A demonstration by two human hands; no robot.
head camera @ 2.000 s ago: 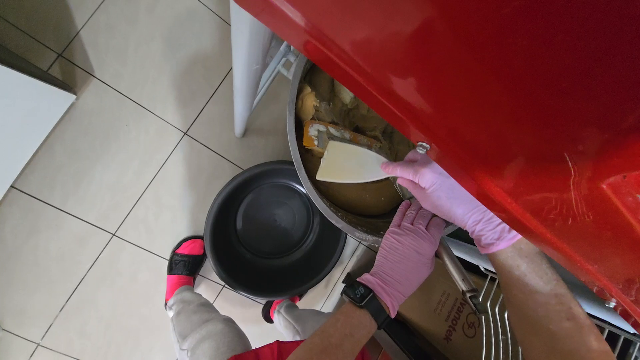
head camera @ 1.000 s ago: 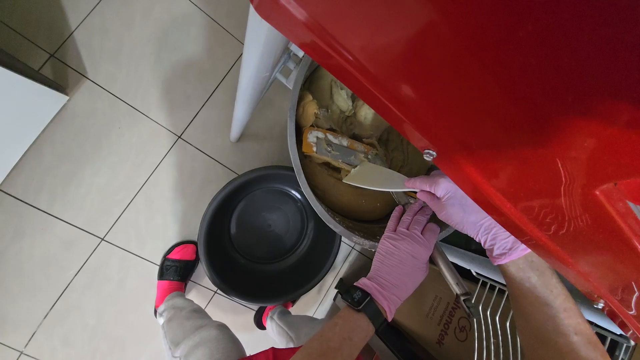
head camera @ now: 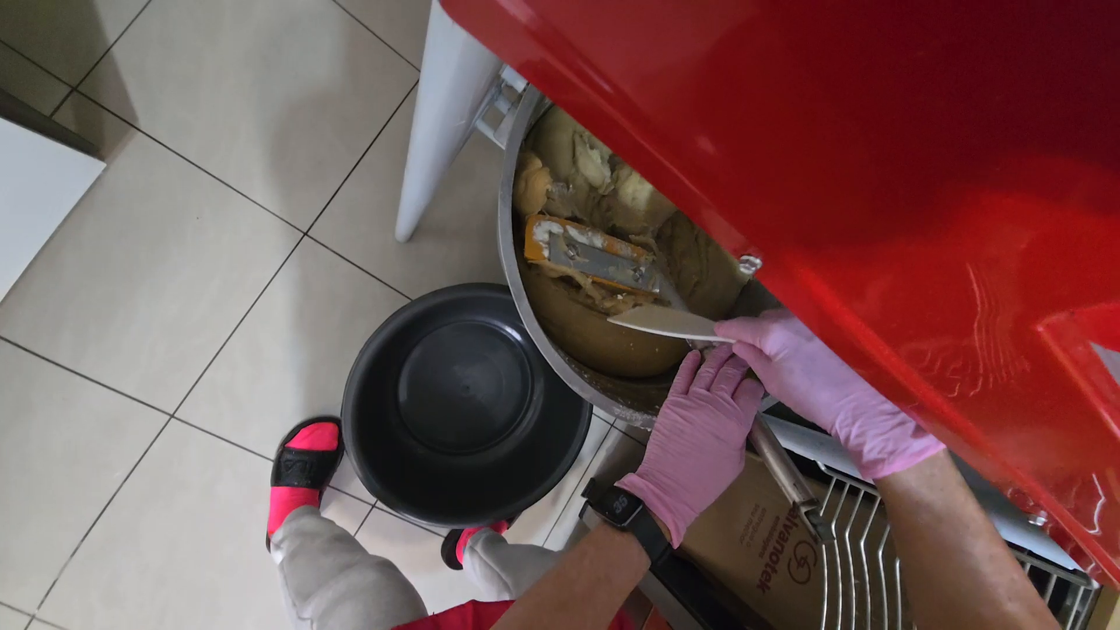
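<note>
My right hand (head camera: 809,376), in a pink glove, grips a flat cream-coloured scraper (head camera: 669,322) over a large metal bowl (head camera: 516,262). My left hand (head camera: 700,429), gloved in pink with a smartwatch at the wrist, rests by the bowl's near rim, close under the right hand; what its fingertips touch is hidden. Soft beige dough (head camera: 612,346) fills part of the bowl. A mixer arm part with an orange edge and a grey metal plate (head camera: 599,260) lies smeared with dough inside. The bowl's far right side is hidden by a red machine housing (head camera: 831,175).
A black plastic basin (head camera: 468,385) stands on the tiled floor beside the bowl. A white machine leg (head camera: 442,122) reaches down left of the bowl. At lower right are a wire rack (head camera: 853,551), a metal bar (head camera: 783,464) and a printed cardboard box (head camera: 744,551). My feet are near the basin.
The scraper, seen broad and flat two seconds ago, has turned more edge-on in my right hand. My left hand has stayed by the bowl's rim.
</note>
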